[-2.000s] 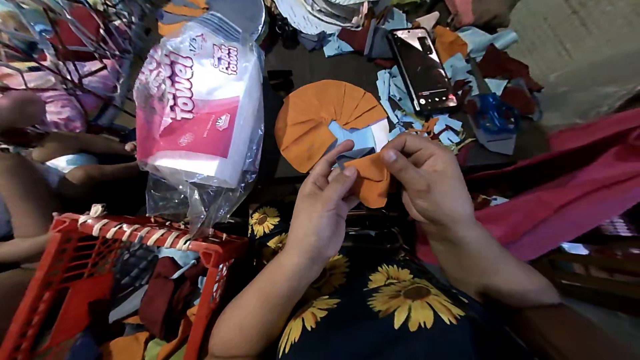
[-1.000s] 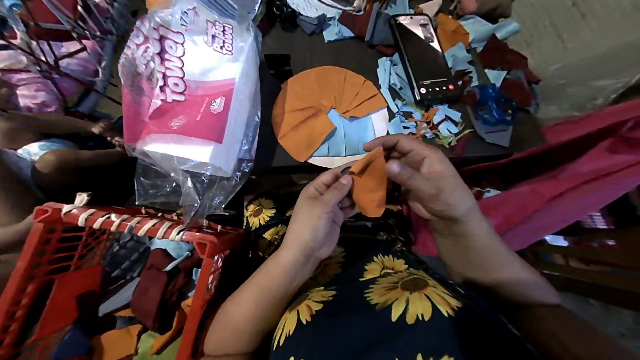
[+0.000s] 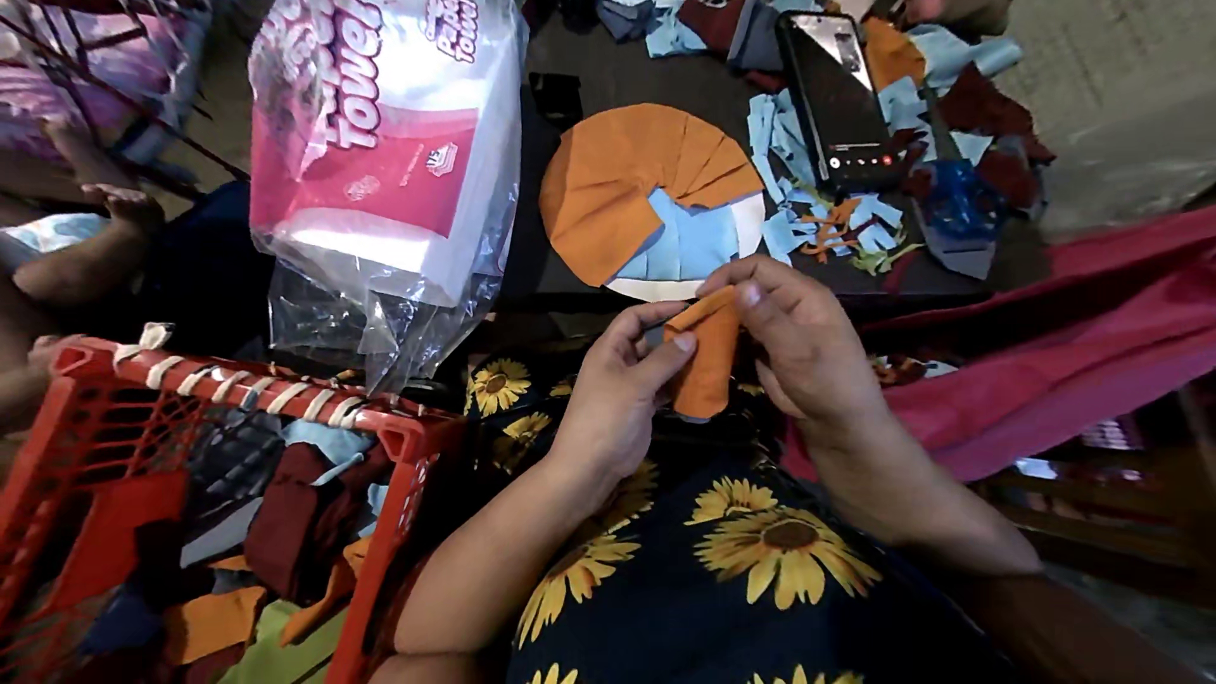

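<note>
An orange fabric piece (image 3: 711,366) is held between both hands above the lap, its upper edge folded over. My left hand (image 3: 627,380) pinches its left side with thumb and fingers; a bit of grey shows behind it. My right hand (image 3: 803,347) grips the upper right corner. Just beyond the hands, on the dark tabletop, lies a round piece with pleated orange fabric (image 3: 627,171) around most of it, a light blue fabric section (image 3: 692,237) at its lower right and a white rim showing beneath.
A plastic-wrapped paper towel pack (image 3: 399,180) stands at left, above a red plastic crate (image 3: 399,503) of fabric scraps. Right of the round piece are a phone (image 3: 841,104), small cloth cuttings (image 3: 836,228) and a blue object (image 3: 959,195). Pink cloth (image 3: 1064,351) hangs at right. Another person's arm is at far left.
Two seconds ago the hands and orange piece overlapped the round piece's lower edge; they are now below it. The held orange piece has been turned, and its top edge is now folded over.
</note>
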